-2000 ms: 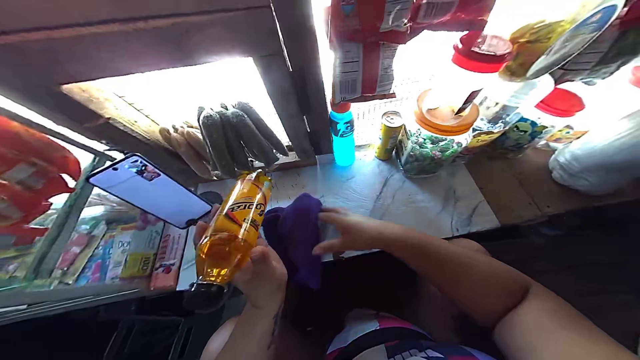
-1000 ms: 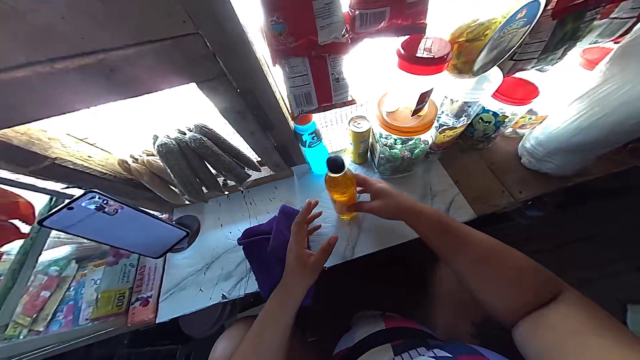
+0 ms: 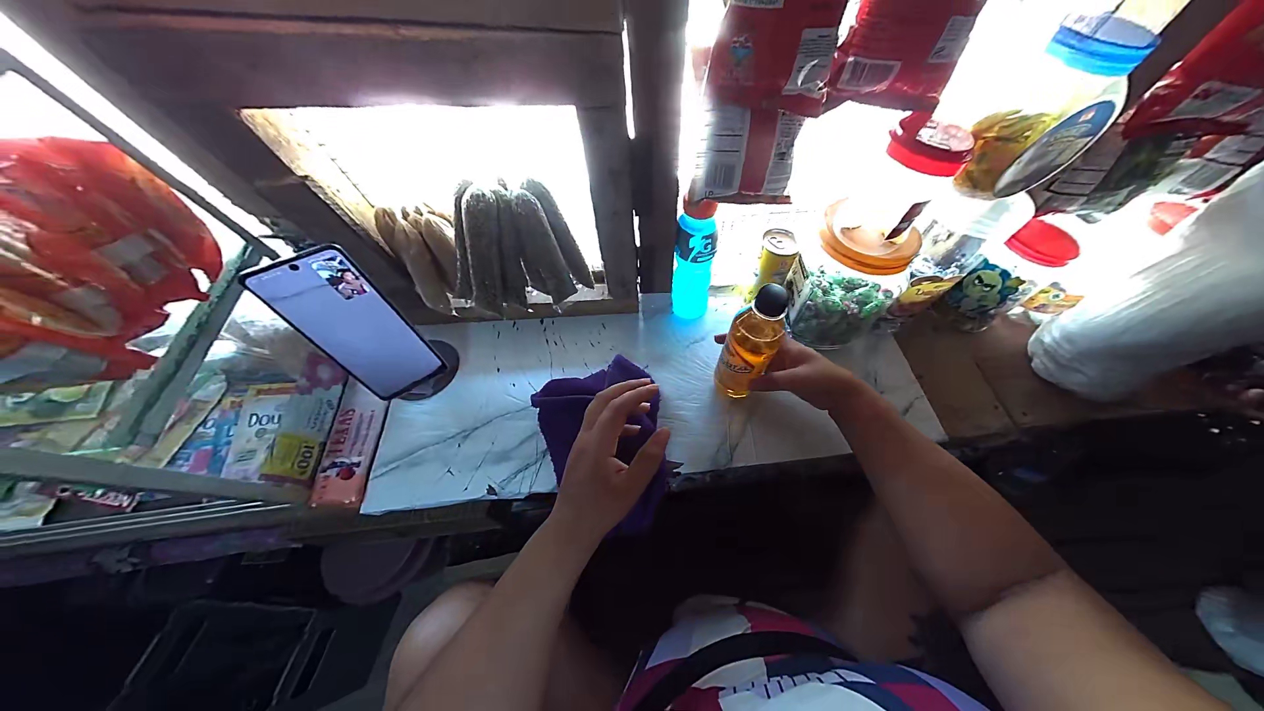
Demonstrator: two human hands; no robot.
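Observation:
My right hand (image 3: 805, 372) is closed around the lower part of an amber drink bottle (image 3: 743, 357) with a black cap, which stands upright on the marble-patterned counter (image 3: 444, 449). Just left of it, my left hand (image 3: 617, 444) hovers over or rests on a purple cloth (image 3: 578, 400), fingers apart; contact is hard to tell. The cloth hangs partly over the counter's front edge. Behind the amber bottle stand a blue drink bottle (image 3: 694, 262) with an orange cap, a yellow can (image 3: 776, 259) and a jar of green-wrapped candies (image 3: 847, 296).
A smartphone (image 3: 341, 318) leans on a round stand at the counter's left. Beside it, a glass case holds packets and boxes (image 3: 351, 444). Several lidded jars (image 3: 1042, 242) and a white plastic bundle (image 3: 1136, 296) line the right. Red packets (image 3: 770, 59) hang above.
Two seconds ago my left hand held the amber bottle tilted and my right hand was at the cloth. The bottle now stands on the counter in my right hand; my left is over the cloth.

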